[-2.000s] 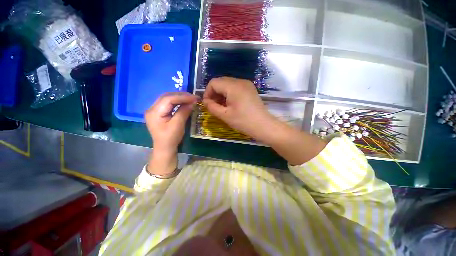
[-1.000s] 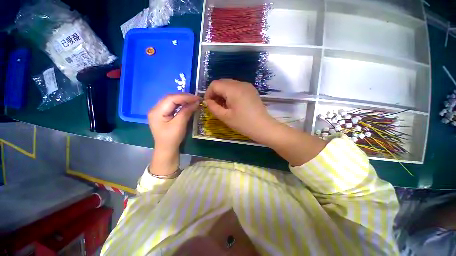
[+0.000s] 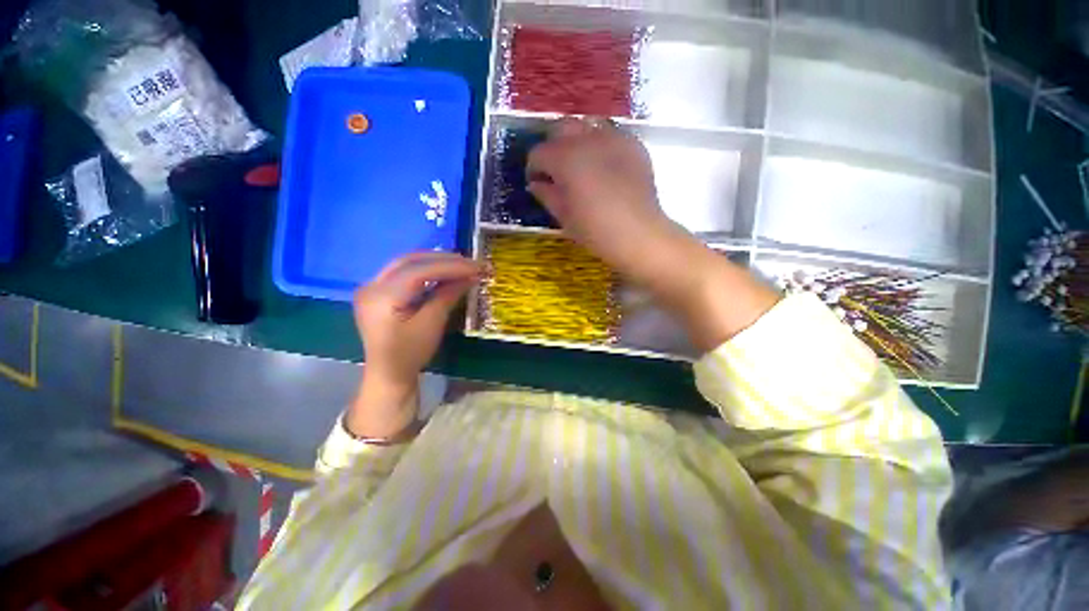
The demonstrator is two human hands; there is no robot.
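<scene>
My left hand (image 3: 412, 313) is at the left wall of the divided parts tray (image 3: 743, 197). Its thumb and forefinger meet in a pinch near the yellow wires (image 3: 549, 289); anything between them is too small to make out. My right hand (image 3: 597, 185) is over the black wires (image 3: 511, 179) in the middle left compartment, fingers bent down and covering part of them. Whether it grips a wire is hidden. Red wires (image 3: 571, 72) lie in the far left compartment. Wired connectors (image 3: 890, 316) with white heads lie in the near right compartment.
The blue tray (image 3: 358, 215) holds an orange ring (image 3: 357, 123) and small white housings (image 3: 434, 203). Left of it are a black device (image 3: 225, 239) and a bag of housings (image 3: 167, 102). More wired connectors (image 3: 1051, 277) lie far right. Part of another person (image 3: 1027, 561) shows lower right.
My right hand has left my left fingertips and moved away from me, from the yellow wires to the black wires. My left hand keeps its pinch, slightly lower. The view has shifted a little.
</scene>
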